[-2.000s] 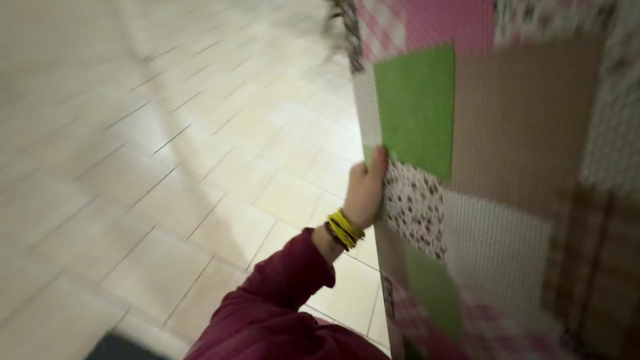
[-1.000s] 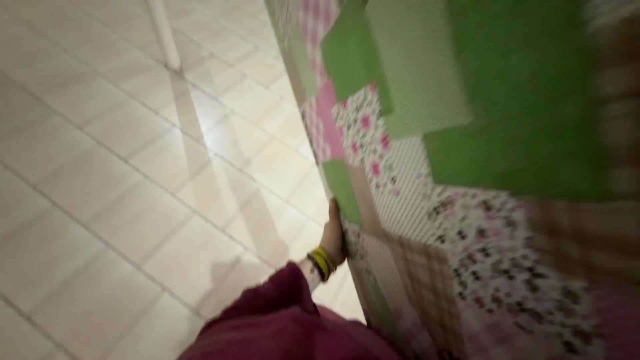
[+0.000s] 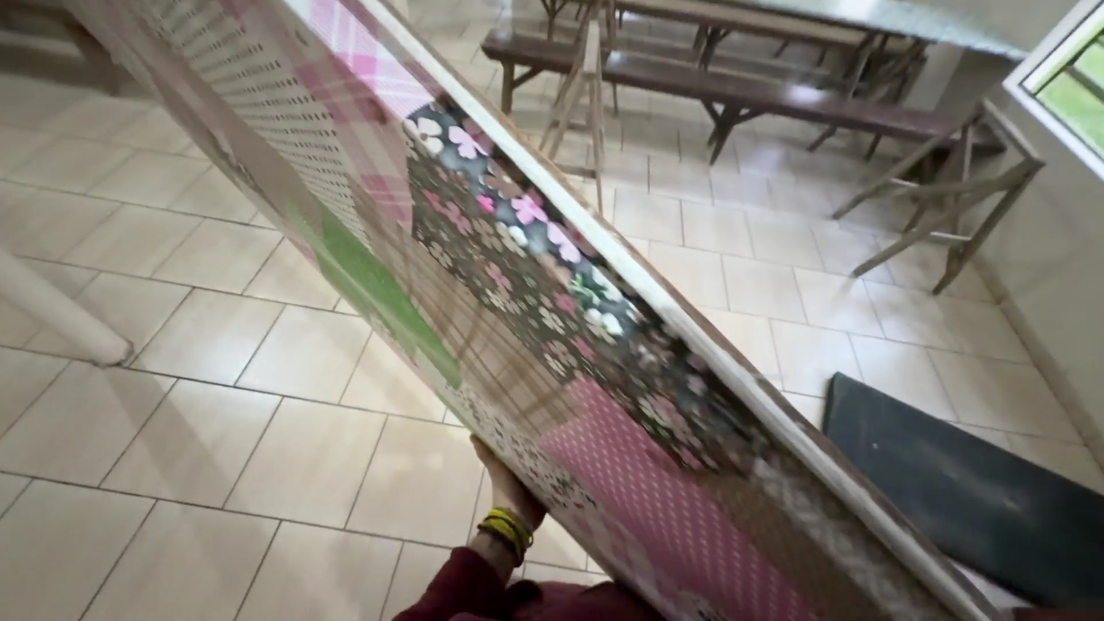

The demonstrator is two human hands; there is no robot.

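Observation:
A long flat panel, perhaps a tabletop, with a patchwork-print covering runs diagonally across the view from upper left to lower right, tilted. Its print shows pink, green, brown and floral patches, and a pale strip runs along its far edge. At the near lower edge is my left hand, with yellow bands at the wrist and a dark red sleeve. The palm supports that edge and part of the fingers is hidden behind the panel. My right hand is out of view.
Long dark wooden benches stand at the back. Wooden trestles are at the right, by the wall, and near the top middle. A dark flat board lies at lower right. A white post meets the tiled floor at left.
The view has swung widely, and benches, trestles and the dark board now show. The panel, earlier filling the right side, now crosses the view diagonally. My left hand stays at its edge.

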